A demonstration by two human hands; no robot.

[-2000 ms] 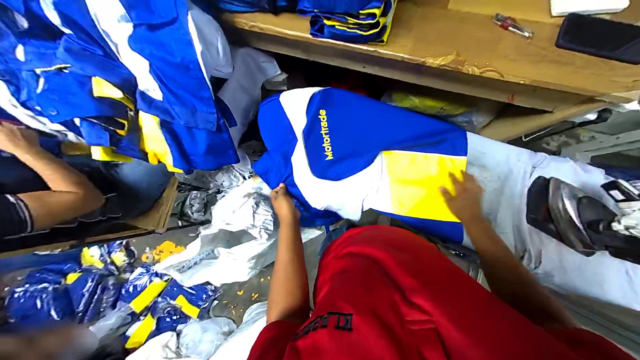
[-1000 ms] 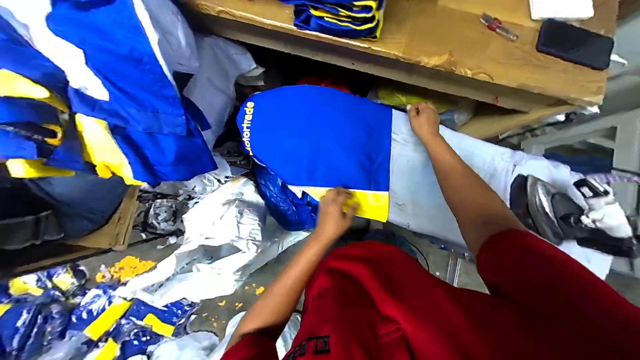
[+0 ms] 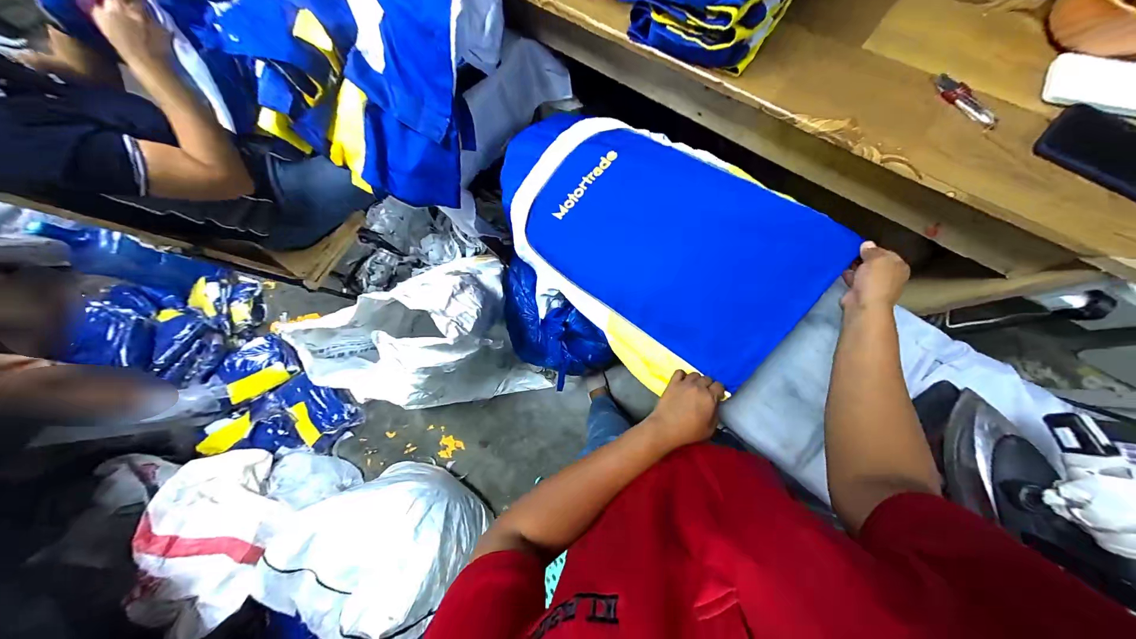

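Note:
A blue garment with white and yellow panels and yellow lettering (image 3: 683, 240) lies over a narrow ironing board with a whitish cover (image 3: 790, 399). At the garment's near lower corner, beside its yellow panel, my left hand (image 3: 688, 406) grips the hem. My right hand (image 3: 874, 277) pinches the opposite corner of the same hem, close to the wooden bench. The hem is stretched between both hands. A clothes iron (image 3: 994, 453) rests on the board's right end, past my right forearm. Blue fabric (image 3: 555, 333) hangs bunched below the garment's left side.
A wooden workbench (image 3: 852, 115) runs along the far side, with folded garments (image 3: 710, 27), a red-handled cutter (image 3: 966, 100) and a black phone (image 3: 1092, 146). A co-worker's arm (image 3: 191, 151) is at upper left near hanging garments. Plastic-wrapped garments (image 3: 257, 382) and white sacks (image 3: 355, 532) lie on the floor.
The garment's visible face has changed, from a white and yellow section to a broad blue panel with lettering. Both hands now hold its right-hand hem; a second ago my left was on the yellow strip.

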